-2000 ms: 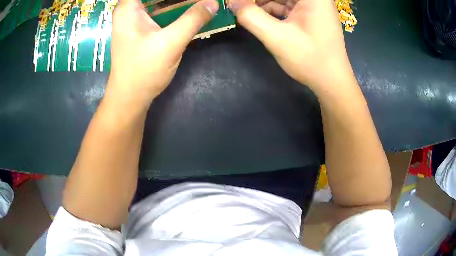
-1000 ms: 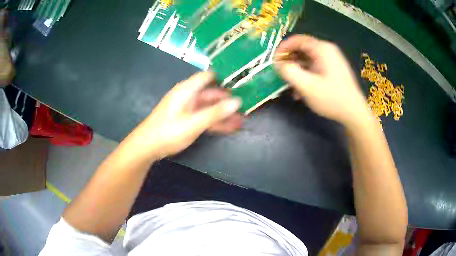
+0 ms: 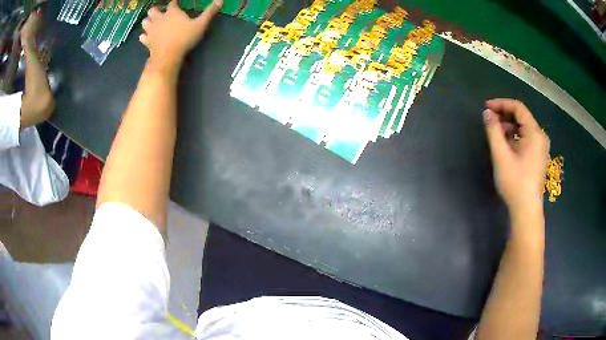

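A stack of overlapping green PCB panels [image 3: 302,86] lies on the dark bench, with rows of orange-yellow flex pieces along the far ends. My left hand [image 3: 174,30] is stretched to the upper left, at green unfitted panels [image 3: 249,8] by the top edge; whether it grips one cannot be told. My right hand [image 3: 521,146] is above the bench at the right, fingers curled and thumb near the fingertips; whether a small piece is between them cannot be told. The pile of loose flex pieces [image 3: 554,178] is partly hidden behind my right hand.
More green panels [image 3: 116,23] lie at the upper left. Another person's arm [image 3: 36,80] and white sleeve are at the left edge. A red stool [image 3: 88,176] stands below the bench. The bench's pale edge [image 3: 525,70] curves across the upper right.
The panel held in both hands is out of them, and the fitted stack lies uncovered. My left hand has moved to the upper left, my right hand right to the loose pile. The view has shifted.
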